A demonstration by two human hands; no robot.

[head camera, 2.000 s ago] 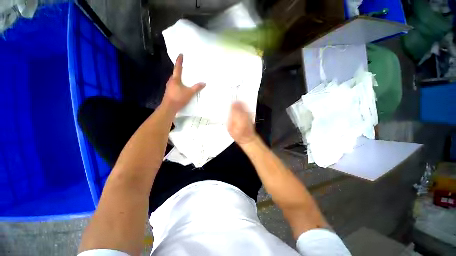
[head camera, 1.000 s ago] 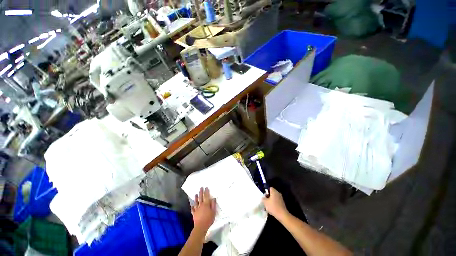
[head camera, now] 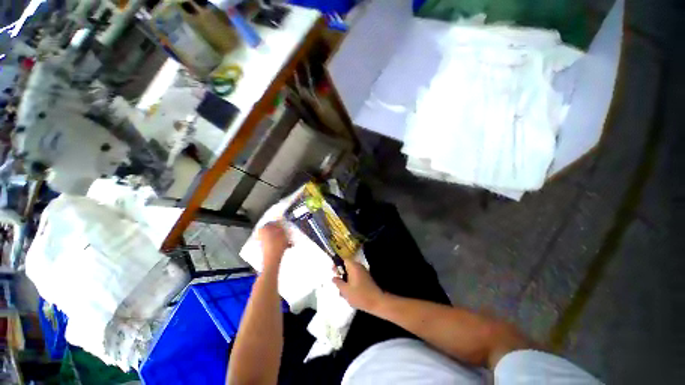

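Note:
A white fabric panel point(head camera: 293, 267) lies over the padded block and hangs down between the knees. The block's yellow printed wrapping point(head camera: 339, 225) and a dark grey top show at its right side. My left hand point(head camera: 275, 239) is on the panel's upper left part, slightly blurred, with its fingers bunched on the cloth. My right hand point(head camera: 359, 286) holds the mallet point(head camera: 319, 228) by its black grip; its pale shank and yellow-green head lie over the block.
An open carton point(head camera: 593, 113) with a pile of white panels point(head camera: 488, 113) stands at the upper right. A brown-edged sewing table point(head camera: 251, 124) carries a sewing machine point(head camera: 67, 128) and a smartphone point(head camera: 217, 110). A bundle of panels point(head camera: 90, 263) sits at left above a blue crate point(head camera: 195, 331).
The view has turned right. The panel has moved left off part of the block, baring its yellow wrapping. My left hand has closed from lying flat on the cloth. The right hand still holds the mallet.

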